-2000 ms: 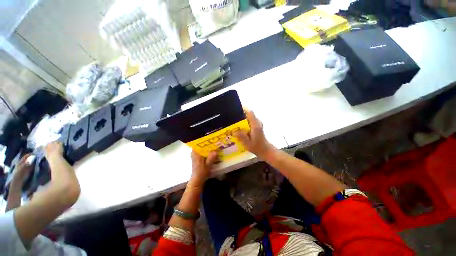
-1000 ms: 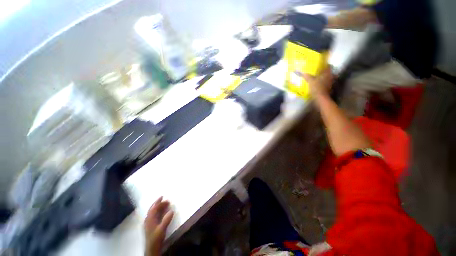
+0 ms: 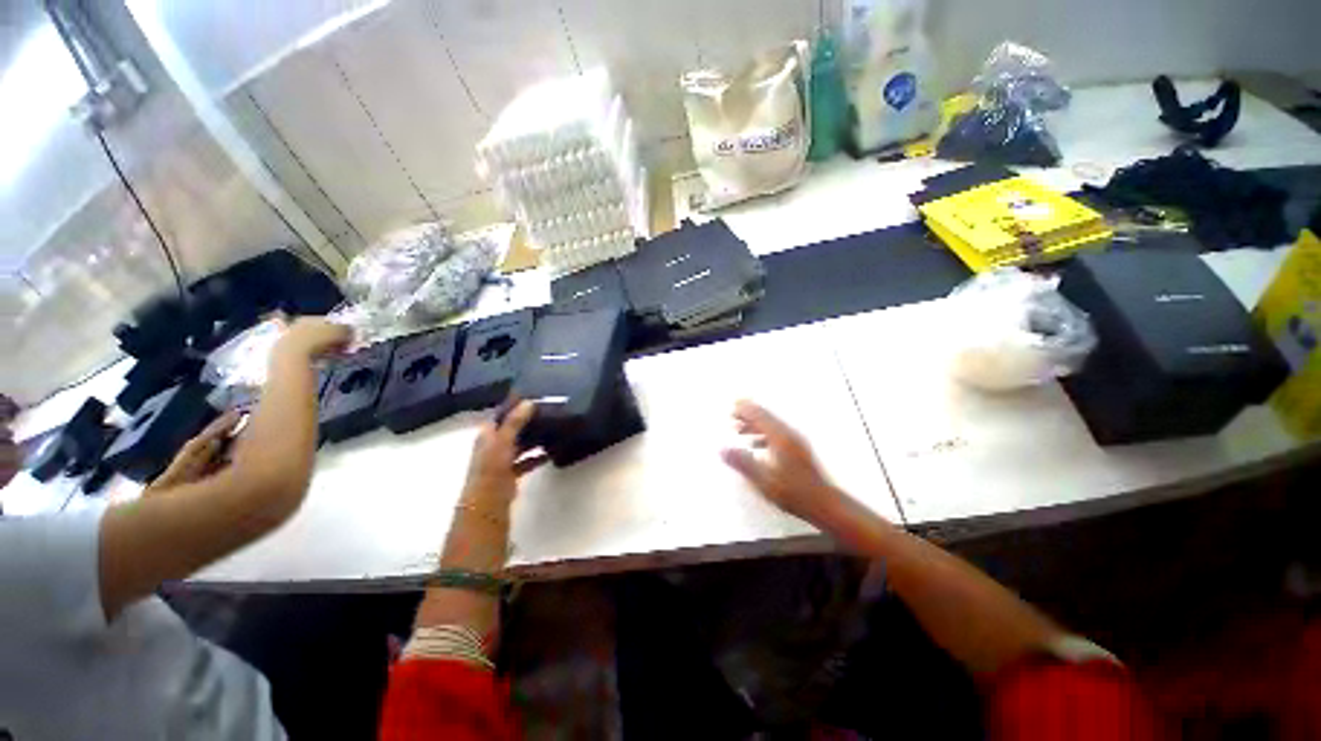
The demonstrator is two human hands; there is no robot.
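A closed black gift box [image 3: 577, 379] with small pale lettering stands at the end of the row on the white table. My left hand [image 3: 503, 452] is at its front lower corner, with thumb and fingers touching it; whether it grips the box is hard to tell. My right hand [image 3: 775, 463] is over the table to the right of the box, empty, with its fingers apart. Open black boxes with insert trays [image 3: 420, 378] stand in a row to the left of the gift box.
A co-worker's arm [image 3: 268, 449] reaches over the left end. Black lids [image 3: 695, 271] and white trays [image 3: 568, 171] are at the back. To the right are a bag with pale food [image 3: 1014, 330], yellow flat sleeves [image 3: 1020, 220], black boxes [image 3: 1171, 345] and a yellow sleeve [image 3: 1297, 336].
The yellow-sleeved box has left my hands; my right hand held it far to the right, then let go and came back empty. My left hand has moved to the black box. The view has swung back left.
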